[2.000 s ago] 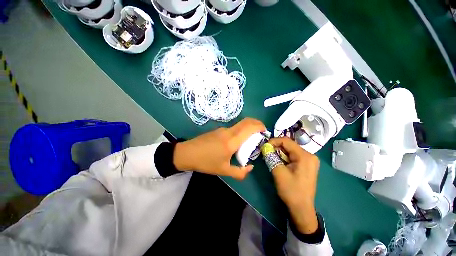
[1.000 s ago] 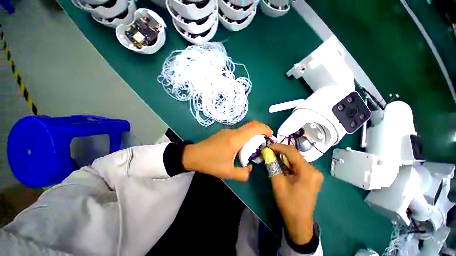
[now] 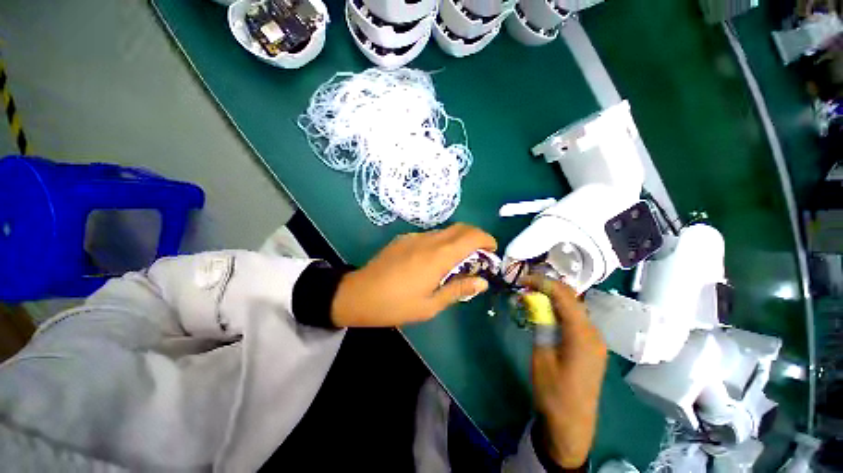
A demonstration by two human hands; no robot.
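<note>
My left hand [image 3: 411, 277] holds a white housing cover [image 3: 474, 268] with electronics inside, its open side turned toward the camera body. My right hand [image 3: 566, 346] grips a yellow-handled tool [image 3: 538, 309] just right of the cover; its tip is hidden or blurred. Thin dark and red wires [image 3: 514, 272] run between the cover and the open round cavity of the white camera body [image 3: 575, 222]. A black lens panel [image 3: 634, 234] is on the camera head, and a white antenna [image 3: 528, 207] lies beside it.
A tangled pile of thin white loops [image 3: 407, 152] lies above my left hand. Stacked white covers [image 3: 393, 37] and one cover with a circuit board [image 3: 280, 28] are at the top. Other camera units [image 3: 684, 286] stand at right. A blue stool [image 3: 83, 222] is on the floor at left.
The view has shifted. My right hand and the yellow tool have moved a little right and down, away from the cover. The cover is tilted differently in my left hand, with wires now showing beside it.
</note>
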